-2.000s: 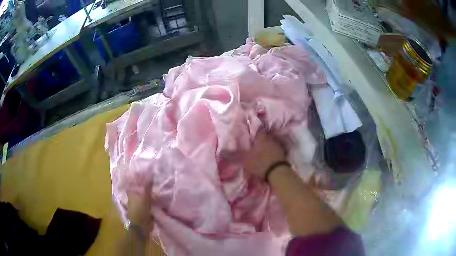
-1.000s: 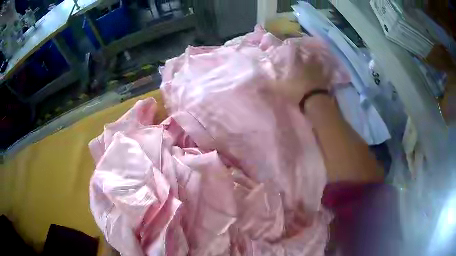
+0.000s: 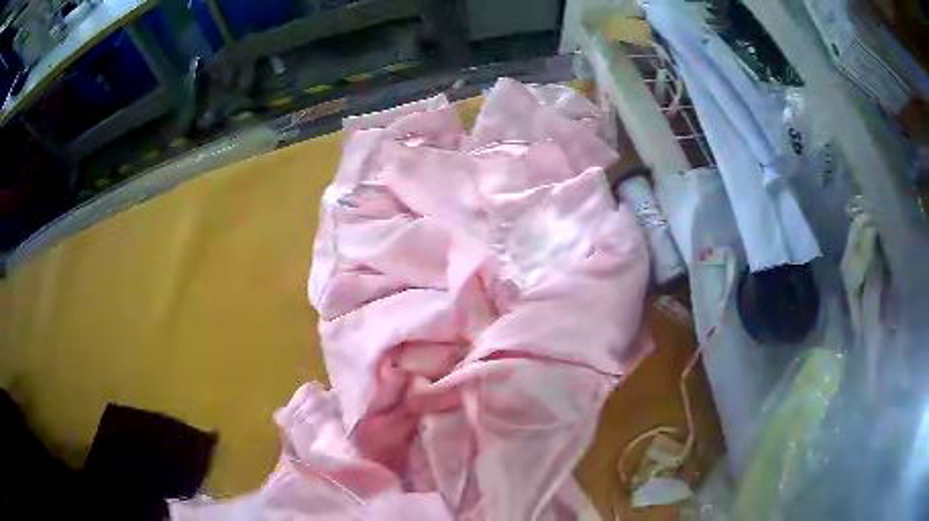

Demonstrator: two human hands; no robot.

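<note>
Shiny pale pink garments (image 3: 550, 244) lie in a long loose heap on a yellow cloth cover (image 3: 194, 254), running from the back of the cover to the bottom edge of the picture. Seams and folds show, and the upper end splits into two lobes. Neither my left hand nor my right hand is in the picture. I cannot tell whether a hand is on the part of the cloth cut off at the bottom.
Dark cloth (image 3: 148, 463) lies at lower left. On the right are a white roll (image 3: 652, 229), a round black object (image 3: 777, 303), hanging pale blue-white cloth (image 3: 744, 153), a thin cord and small scraps (image 3: 660, 473). Sewing tables stand beyond.
My right hand and its dark red sleeve have left the picture. The pink heap is narrower and lies differently, showing the white roll, cord and more yellow cover. The view has shifted.
</note>
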